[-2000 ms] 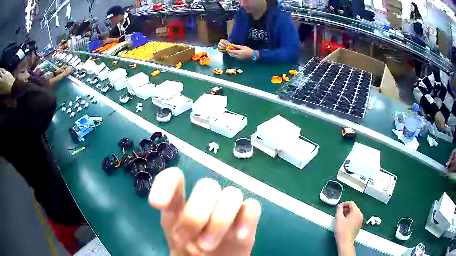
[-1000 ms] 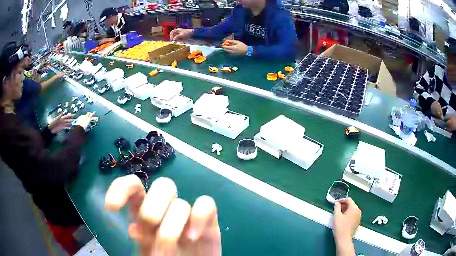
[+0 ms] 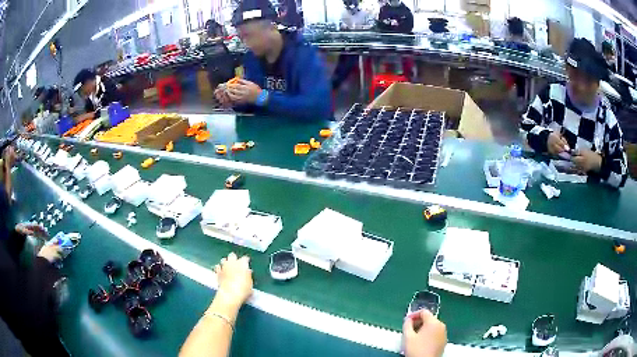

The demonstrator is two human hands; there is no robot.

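My left hand [image 3: 235,276] is over the pale near rail of the belt, back of the hand up and fingers bent down. Whatever lies under its fingers is hidden. An open charging case [image 3: 283,266], black inside with a white rim, stands just right of it. My right hand [image 3: 425,336] is at the lower right, thumb and finger together at the near edge of another open charging case [image 3: 425,302]. Whether it pinches anything is unclear. A pair of white earbuds [image 3: 494,331] lies on the belt to its right, beside a third case [image 3: 544,330].
White gift boxes [image 3: 363,255] stand along the green belt. Black shells [image 3: 143,279] are heaped on the near worktop at left. A black blister tray [image 3: 391,145], a bottle [image 3: 513,174] and orange pieces [image 3: 302,148] lie across the belt. People sit opposite and at far left.
The view has swung right. My left hand has gone from raised near the camera down to the belt's edge. My right hand remains by the same case. The person opposite has brought both hands together.
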